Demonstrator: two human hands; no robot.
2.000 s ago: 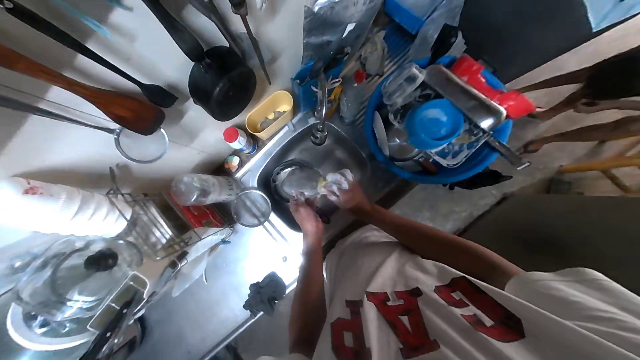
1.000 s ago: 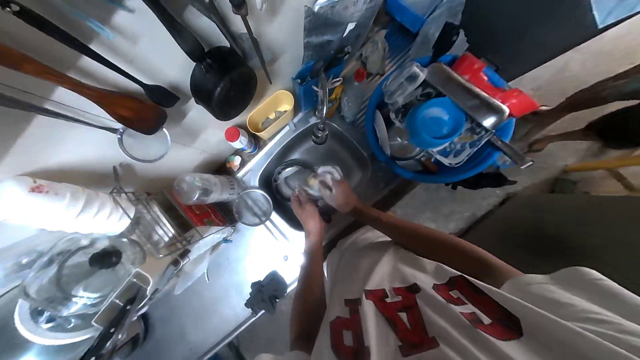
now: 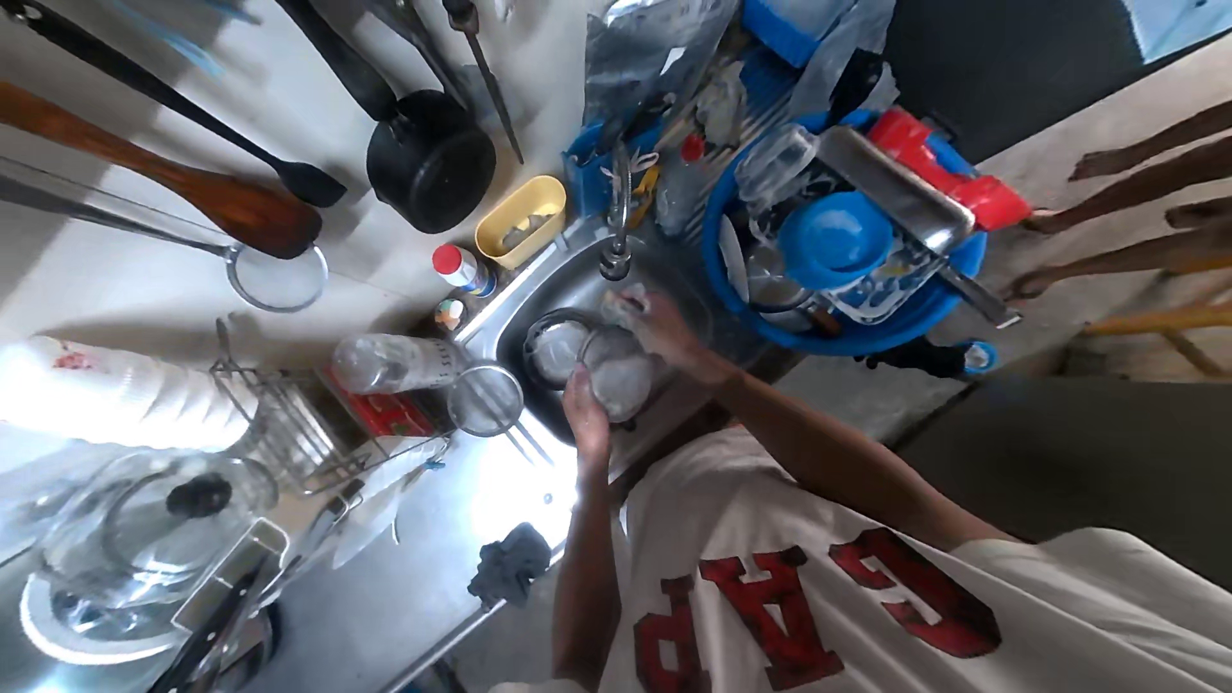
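Observation:
Over the steel sink (image 3: 539, 289), my left hand (image 3: 585, 409) grips the edge of a clear, rounded container (image 3: 621, 375), tilted in the basin. My right hand (image 3: 664, 327) is closed around a pale, soapy sponge or scrubber (image 3: 626, 303) at the container's upper right. Another round, shiny dish (image 3: 560, 348) lies in the sink, left of the container. The faucet (image 3: 616, 255) stands just above my right hand. Blur hides the exact shape of the container.
A blue basin (image 3: 717, 279) heaped with dishes stands to the right. Left of the sink are a strainer (image 3: 485, 399), a plastic bottle (image 3: 395, 364) and a dish rack (image 3: 289, 423). A yellow tray (image 3: 549, 197) sits behind the sink. Another person's legs (image 3: 1136, 192) are at far right.
The clear container has turned in my left hand and sits lower, so the round dish beside it shows more. My right hand has moved slightly up toward the faucet.

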